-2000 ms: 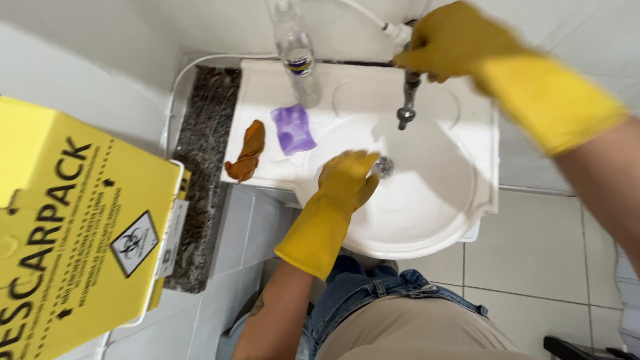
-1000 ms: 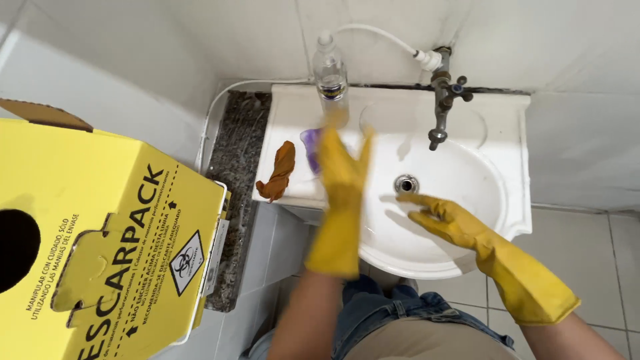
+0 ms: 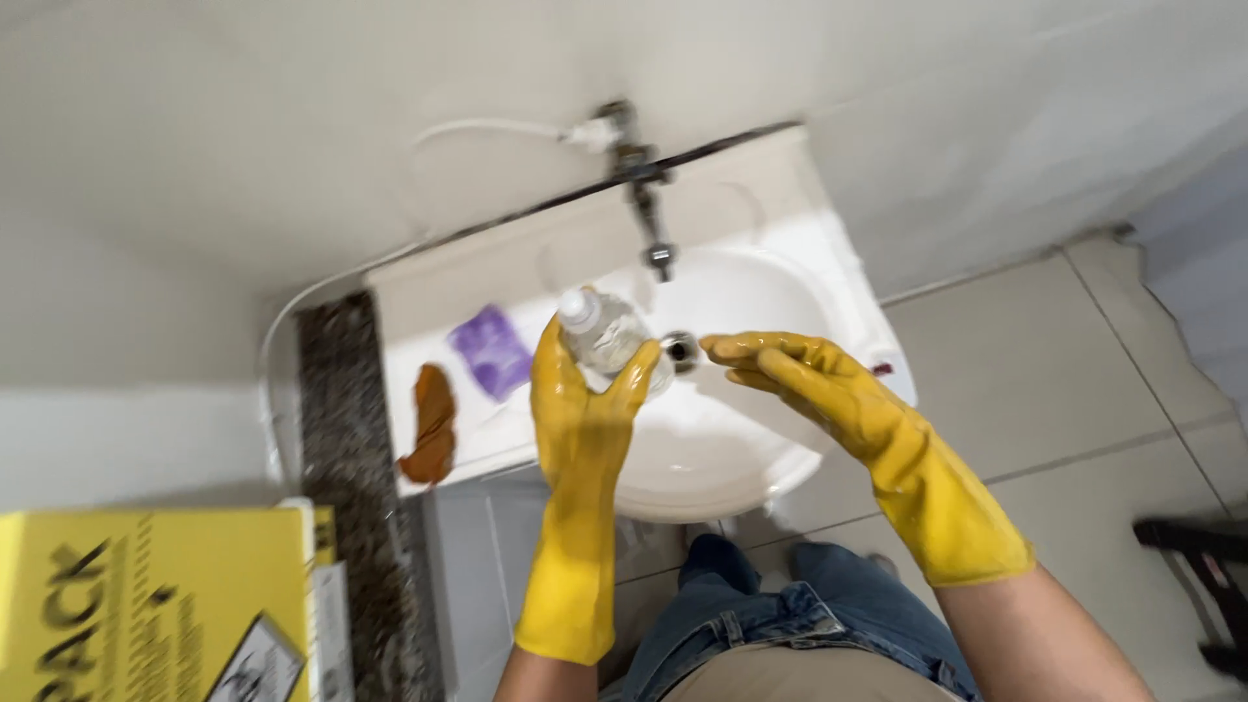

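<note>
My left hand, in a wet yellow rubber glove, is closed around a clear plastic bottle with a white cap, over the left side of the sink bowl. My right hand, gloved the same way, holds nothing; its fingers are slightly bent and point at the bottle from above the drain's right side. Beneath the hands lies the white washbasin with its metal drain. The metal faucet hangs over the bowl's back. A purple sponge and a crumpled orange-brown cloth or glove rest on the basin's left ledge.
A yellow cardboard sharps box with a biohazard sign stands at the lower left, beside a dark granite ledge. A white hose runs from the faucet fitting along the wall. At the lower right, a black object stands on the tiled floor.
My right hand was on the faucet two seconds ago and is now over the bowl. The bottle stood on the basin's back ledge; my left hand has taken hold of it. The view has turned.
</note>
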